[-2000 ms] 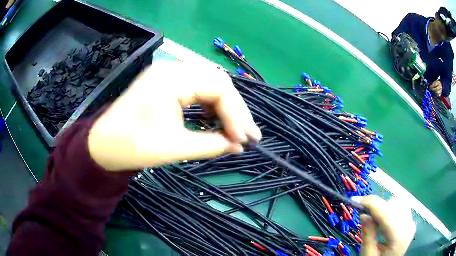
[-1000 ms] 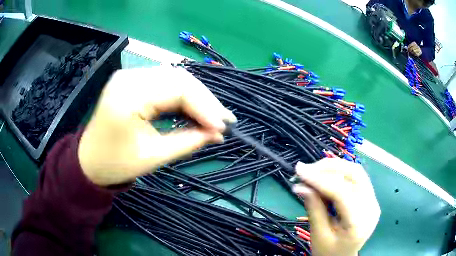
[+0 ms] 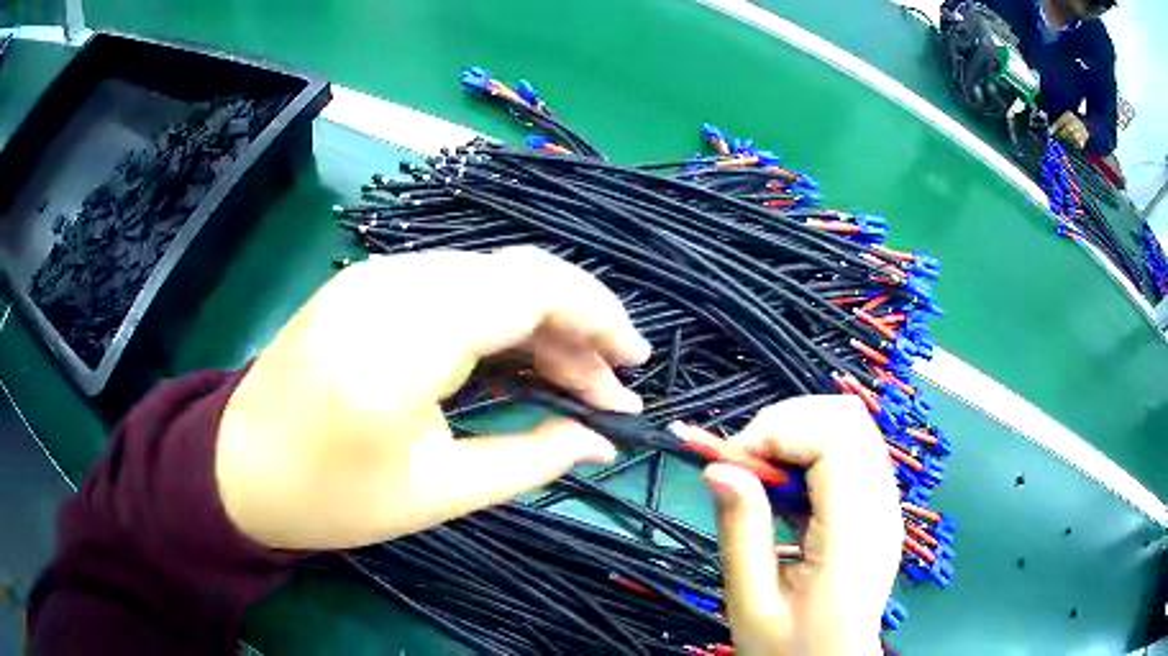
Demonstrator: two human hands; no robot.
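My left hand (image 3: 384,397) is at the centre left, with thumb and fingertips around a black cable lead (image 3: 538,395) and a short black sleeve (image 3: 628,429) near its coloured end. My right hand (image 3: 813,513) pinches the red part (image 3: 728,454) of the same lead; a little blue shows at its fingers. The lead's other end is hidden behind my left hand. The main cable pile (image 3: 640,244) lies behind my hands, silver ends left and blue and red ends right. A second cable pile (image 3: 512,583) lies nearest me.
A black parts tray (image 3: 218,212) holding loose black pieces stands at the left on the green bench (image 3: 615,64). Pale edging strips (image 3: 1038,429) cross the bench. At the upper right, a person in dark blue (image 3: 1089,77) is beside a green and dark object and blue-tipped cables.
My hands have come closer together. My left hand has moved right and down to near the lead's red end, which now shows at my right hand. Silver ends of the main pile are uncovered.
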